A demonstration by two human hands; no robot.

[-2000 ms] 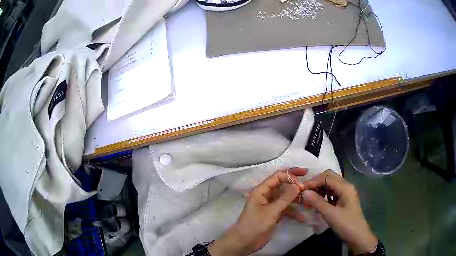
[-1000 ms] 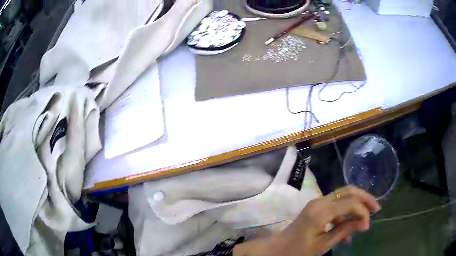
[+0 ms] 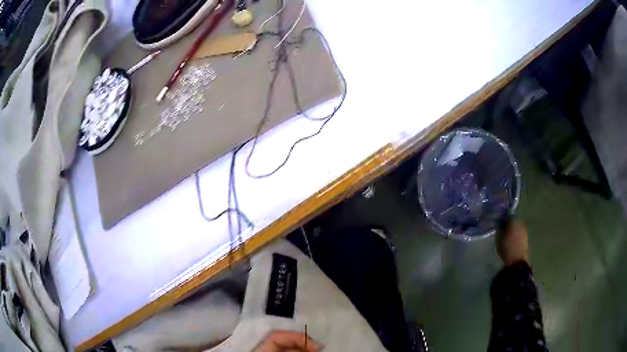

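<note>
The cream garment [image 3: 330, 313] hangs below the table edge at the bottom, its black label [image 3: 281, 284] face up. My left hand [image 3: 287, 342] is at the bottom edge, on the garment; only part of its fingers shows, and its hold is unclear. A thin dark line, perhaps thread or a needle, stands beside them. My right hand [image 3: 513, 240] is blurred at the lower right rim of the clear round bin [image 3: 469, 184], a dark spot at its fingertips; whether it holds anything is unclear. The white button seen earlier is out of view.
On the white table [image 3: 440, 48] are a brown mat [image 3: 148, 182], a dish of white buttons [image 3: 104, 110], tiny pale pieces [image 3: 185, 100], a red stick [image 3: 196, 49], a dark round pad [image 3: 168, 19] and dark threads [image 3: 294, 144] over the edge. Cream cloth [image 3: 58, 130] lies left.
The view has turned right. My left hand has gone from beside the bin to the bottom edge, on the garment. My right hand, unseen one second ago, now shows at the bin.
</note>
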